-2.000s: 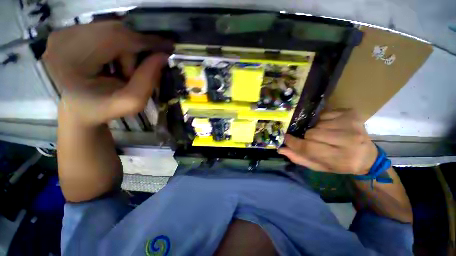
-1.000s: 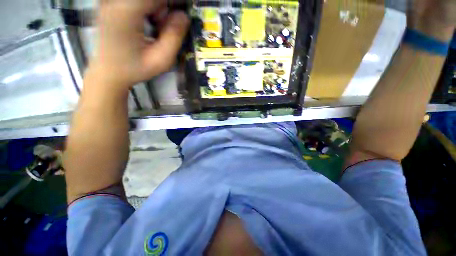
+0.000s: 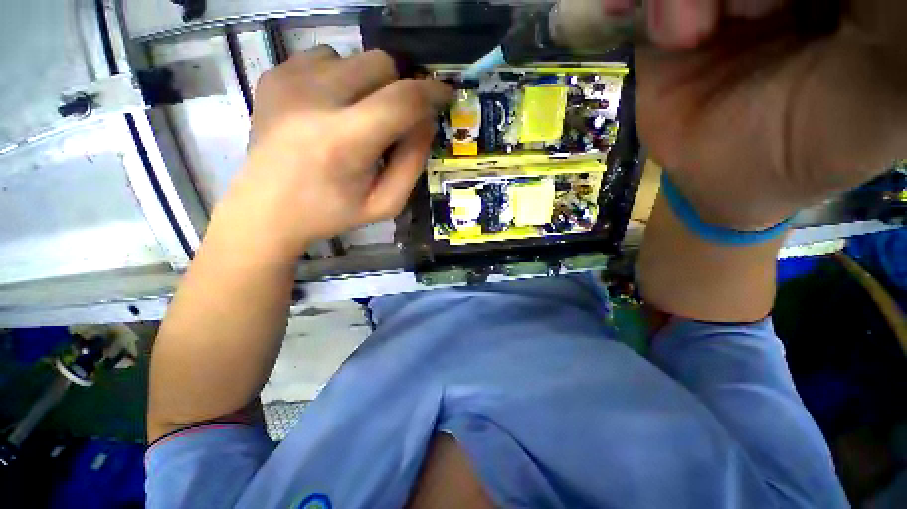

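The populated PCB panel, with bright yellow edges and two rows of crowded parts, lies in the black carrier frame on the line. My left hand is at the panel's upper left, fingers curled and fingertips touching or just over its edge; whether it grips anything is hidden. My right hand is large and close to the camera at the upper right, cut off by the top edge. Its fingers are around a blurred tool, whose pale blue tip points down-left at the panel's top left.
The silver conveyor rail runs in front of my body. Cross rods and metal rails stand left of the carrier. A strip of brown cardboard shows right of the carrier. A blue wrist strap is on my right wrist.
The carrier was first held up in both hands, then lay on the line. My right hand reached to the upper right and has come back over the carrier with the tool.
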